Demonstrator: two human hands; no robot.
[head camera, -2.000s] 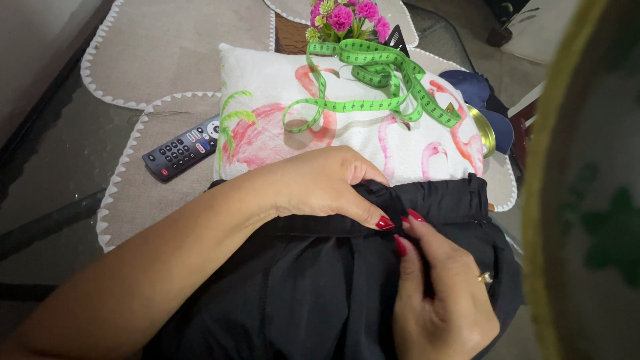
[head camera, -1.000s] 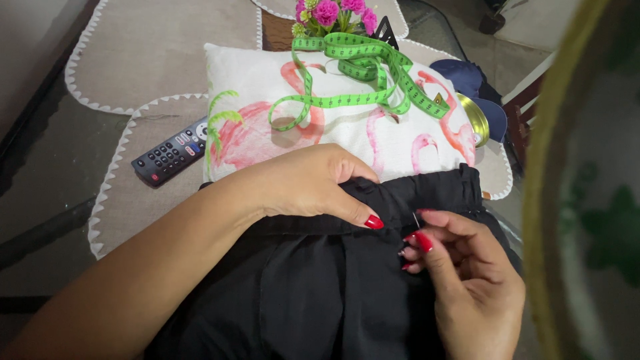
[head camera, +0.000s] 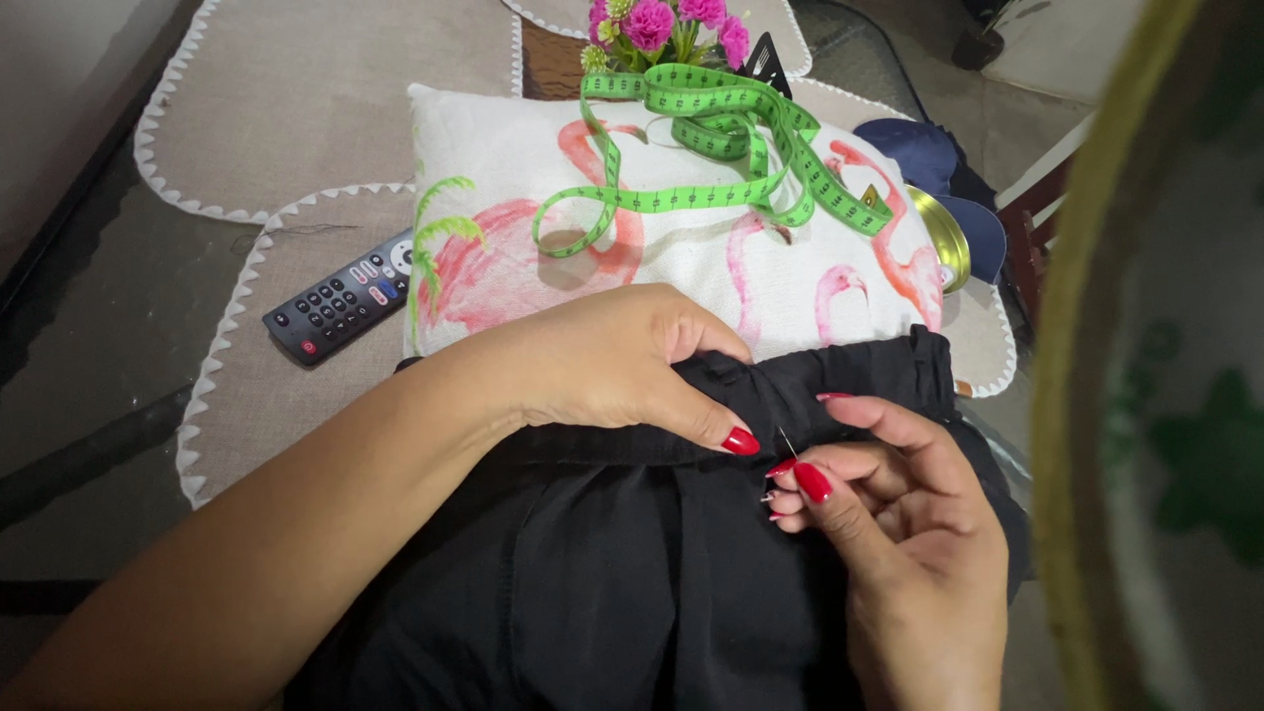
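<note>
A black gathered garment (head camera: 612, 573) lies over the near side of a flamingo-print pillow (head camera: 681, 267). My left hand (head camera: 632, 365) grips its waistband from the left, thumb on top and the other fingers hidden behind the cloth. Between thumb and forefinger, my right hand (head camera: 889, 513) pinches a thin sewing needle (head camera: 787, 442), which points up toward the band just right of my left thumb. Whether its tip touches the cloth, I cannot tell. A small metallic item, perhaps a pin, shows by the lower fingers of my right hand. On the pillow rests a loosely looped green tape measure (head camera: 691, 197).
Left of the pillow a remote control (head camera: 341, 301) lies on a beige placemat (head camera: 296, 237) on a glass table. Beyond the pillow stand pink artificial flowers (head camera: 662, 30). At the right are a gold-coloured tin (head camera: 938, 237), a navy cap (head camera: 973, 232) and a large blurred rim (head camera: 1086, 355) close by.
Two seconds ago my right fingertips were at the waistband close to my left thumb; they have since drawn back to the right, and the needle now shows. My left hand keeps its hold.
</note>
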